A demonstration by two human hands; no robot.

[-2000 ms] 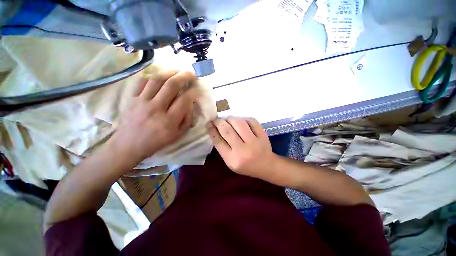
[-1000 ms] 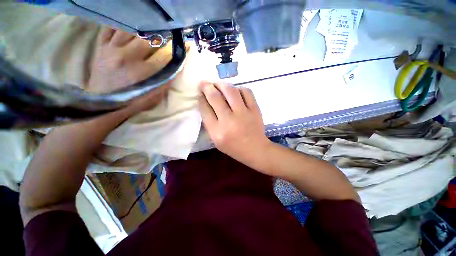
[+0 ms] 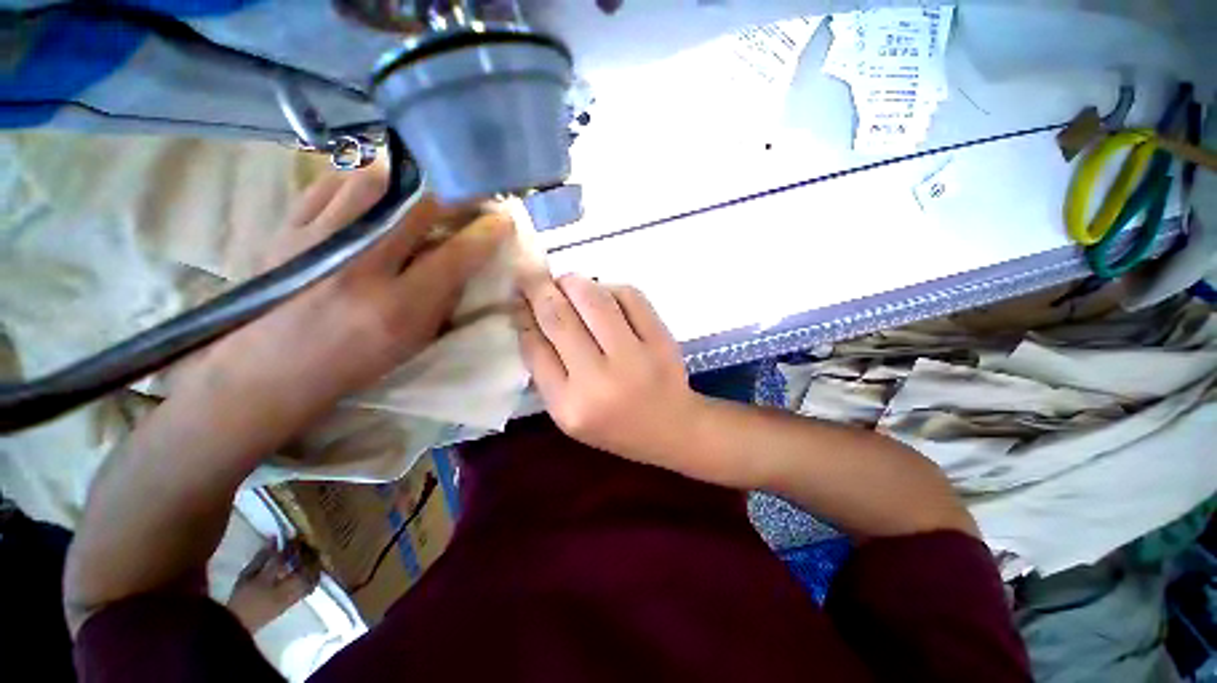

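Cream fabric [image 3: 461,367] lies in folds on the white machine bed, left of and below the needle area. My left hand [image 3: 400,274] is on the fabric, partly hidden behind the dark curved bar [image 3: 307,267], with fingers near the grey block [image 3: 555,204]. My right hand [image 3: 601,334] has its fingertips at the fabric's right edge, just below the grey block, pinching it against the bed. The grey machine part [image 3: 474,120] hides the needle.
Paper labels [image 3: 894,74] lie at the back of the bed [image 3: 801,240]. Yellow and green loop handles [image 3: 1110,187] are at its right end. Cut pieces [image 3: 1068,427] are heaped lower right. A cardboard box [image 3: 380,527] stands below, with another person's hand [image 3: 271,587] beside it.
Since one second ago my left hand has come back right and down towards the needle area. My right hand has shifted slightly down. The camera view has shifted, and another person's hand shows lower left.
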